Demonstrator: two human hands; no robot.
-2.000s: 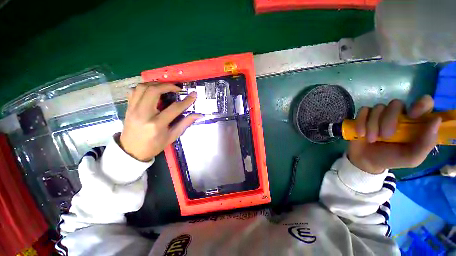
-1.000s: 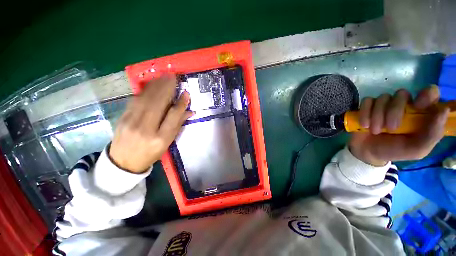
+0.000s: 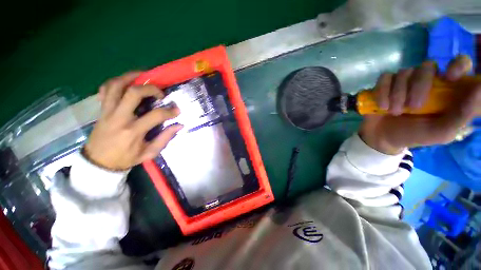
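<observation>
An open tablet (image 3: 232, 142) lies in a red-orange foam holder (image 3: 257, 163). A large silver-white rectangle (image 3: 198, 163) fills much of it, and the circuit board (image 3: 203, 103) is at its far end, blurred by glare. My left hand (image 3: 129, 121) rests over the board's left side and the holder's rim, fingers spread; nothing shows in it. My right hand (image 3: 416, 113) grips the yellow-orange electric screwdriver (image 3: 369, 102). Its black nose points left, at the right edge of the round dark screw plate (image 3: 310, 98). The bit and any screw are too blurred to tell.
Clear plastic blister trays (image 3: 47, 142) lie at the left, with a red thing (image 3: 16, 248) at the lower left. A black cord or strip (image 3: 292, 171) lies below the screw plate. A pale metal edge (image 3: 279, 47) borders the dark green belt. Blue items stand at the right.
The view has turned and shifted, so the holder and plate appear further left. The screwdriver's nose is now at the plate's right edge rather than its lower right. My left hand's fingers are spread wider.
</observation>
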